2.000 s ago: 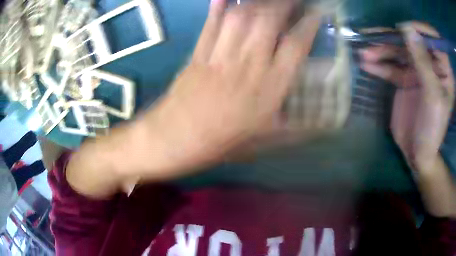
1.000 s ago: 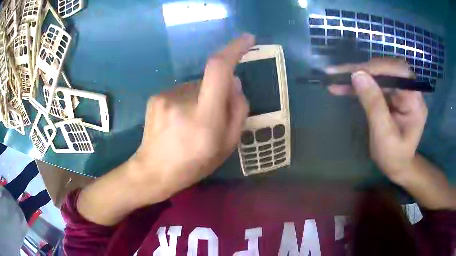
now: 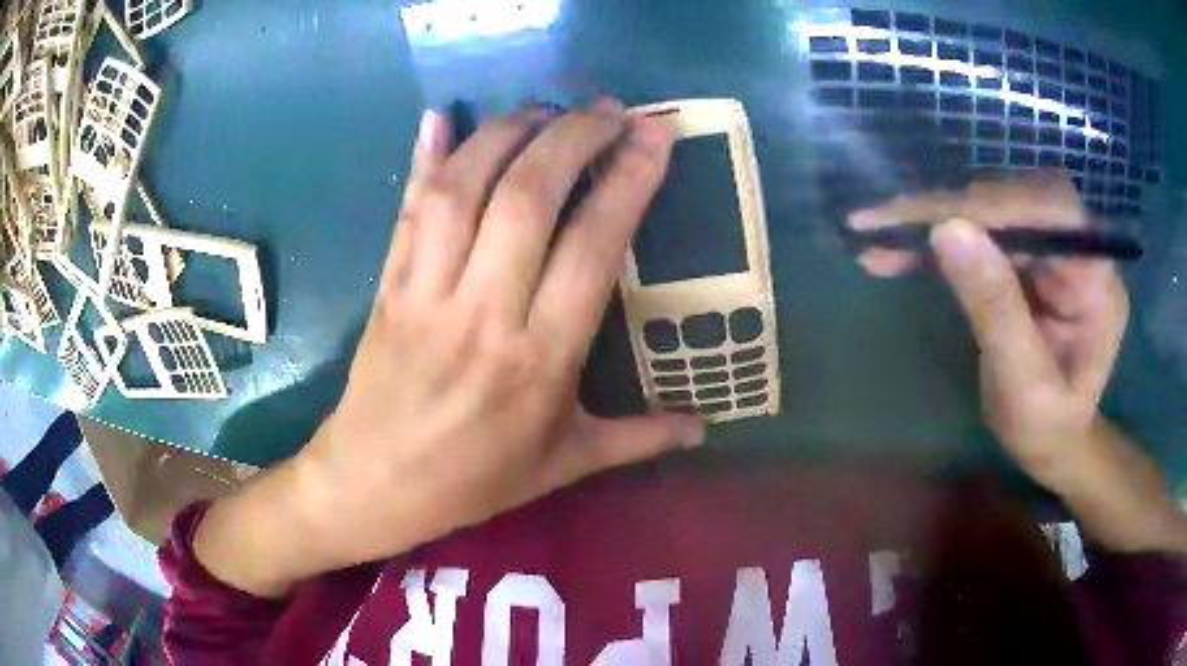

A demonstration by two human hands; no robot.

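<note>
A gold-beige phone front cover [image 3: 703,297] lies flat on the dark-green table near the centre, its keypad holes toward me. My left hand [image 3: 501,293] is spread over its left side, index fingertip at the top left edge and thumb at the bottom edge, holding it against the table. My right hand [image 3: 1015,293] holds a slim black pen-like tool [image 3: 1061,242], probably tweezers, between thumb and fingers, right of the cover. Its thin tip is too blurred to make out. A sheet of small dark rectangles [image 3: 963,85] lies beyond my right hand, glossy under the light.
A heap of similar covers [image 3: 52,130] lies at the far left, with a few loose covers [image 3: 215,280] at its edge. A cardboard box [image 3: 143,481] stands below the table's left edge. A bright lamp reflection [image 3: 482,16] shows at the top.
My left hand has spread out, with its thumb now at the cover's bottom edge and fingertips at its top left. The cover appears slightly further right. My right hand still holds the black tool.
</note>
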